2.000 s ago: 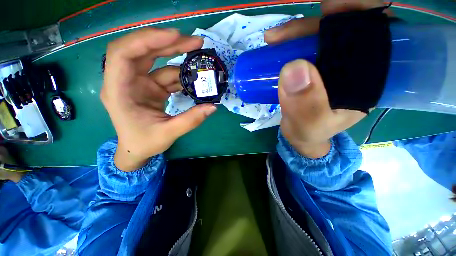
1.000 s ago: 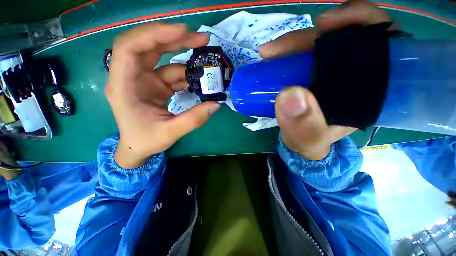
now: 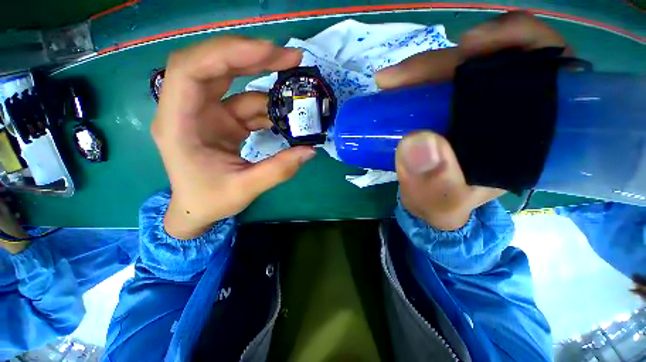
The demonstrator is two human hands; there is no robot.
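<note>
My left hand (image 3: pixel 212 134) holds a round black watch module (image 3: pixel 304 106) between thumb and fingers, its open inner side facing me, with a pale rectangular label (image 3: pixel 305 119) in it. My right hand (image 3: pixel 439 162) grips a large dispensing syringe (image 3: pixel 397 120), blue at the front and pale blue behind, around its black wrap (image 3: pixel 503 120). The blue end is right beside the module's right edge. The needle tip is hidden or too small to see. A crumpled white wipe (image 3: pixel 354 49) with blue spots lies beneath.
On the green bench (image 3: pixel 113 191), a dark module (image 3: pixel 88 143) lies at left, another (image 3: pixel 157 83) partly behind my left hand. A parts tray (image 3: pixel 49 166) stands at far left below a metal bracket (image 3: pixel 65 44). Blue-sleeved people (image 3: pixel 42 283) are at the left and right edges.
Over the two seconds, the module and my left hand have shifted slightly right. The syringe's rear has swung a little downward in view. Both grips are unchanged.
</note>
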